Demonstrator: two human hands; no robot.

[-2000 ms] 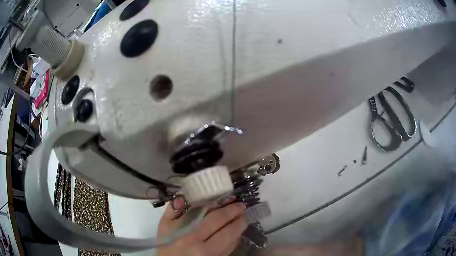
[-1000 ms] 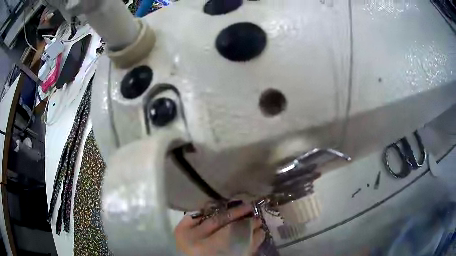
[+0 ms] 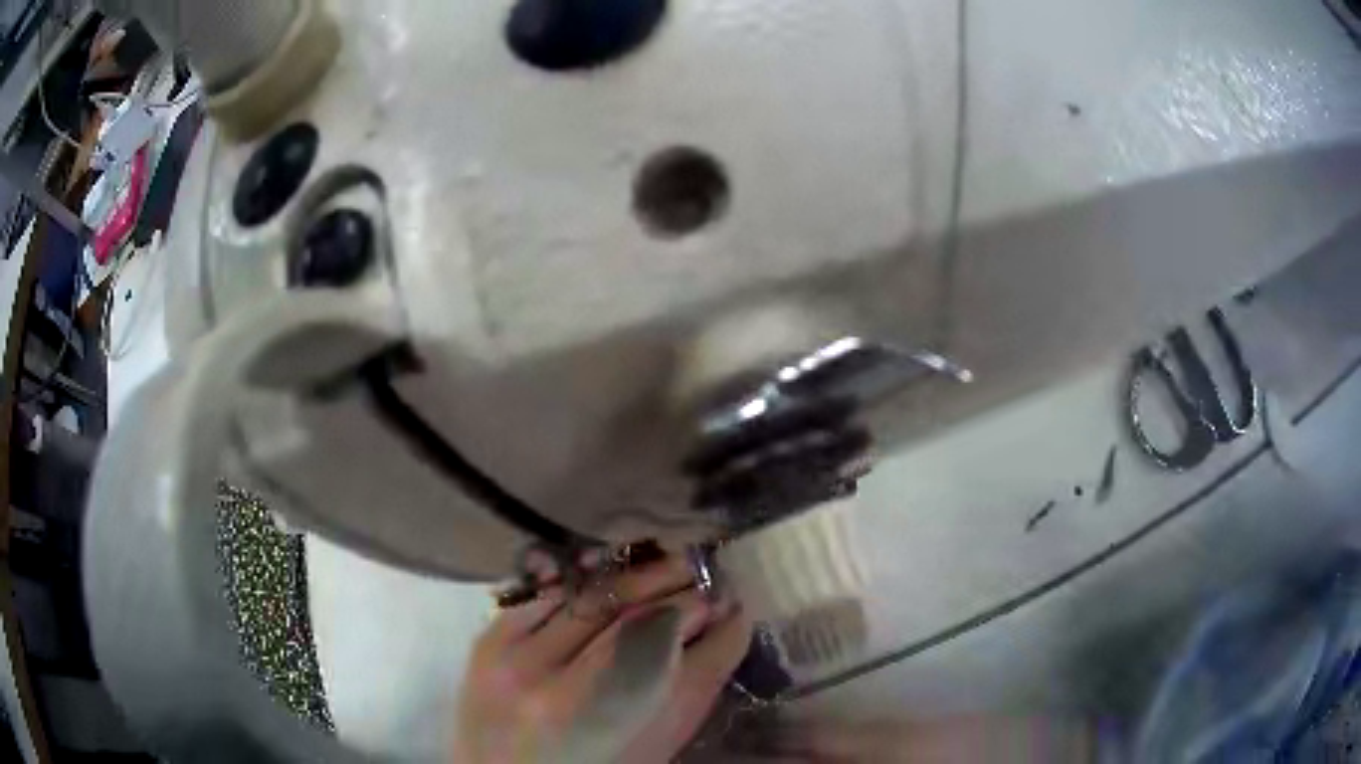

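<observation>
The white sewing machine head (image 3: pixel 806 135) fills the upper and middle view. Fingers gather low in the frame under it, beside the blurred presser foot (image 3: pixel 702 567). My left hand (image 3: pixel 523 679) seems to be the nearer one, partly behind the pale curved guard. My right hand (image 3: pixel 709 649) seems to be close against it, with a bare forearm coming in from the right along the bottom edge. The two hands overlap and are hard to separate. Any piece at their fingertips is hidden or too blurred to tell.
Speckled patterned fabric (image 3: pixel 269 597) lies on the table left of the machine. Metal shears (image 3: pixel 1190 396) lie right under the arm, with small dark scraps (image 3: pixel 1105 475) beside them. The thick curved guard (image 3: pixel 142 523) and ribbed tension dial (image 3: pixel 814 575) stand close in front. A pink item (image 3: pixel 123 209) is far left.
The view moved closer to the machine head, then shifted so the head sits further left and higher than a second ago. The dark strips at left are no longer visible. The fingers remain near the foot.
</observation>
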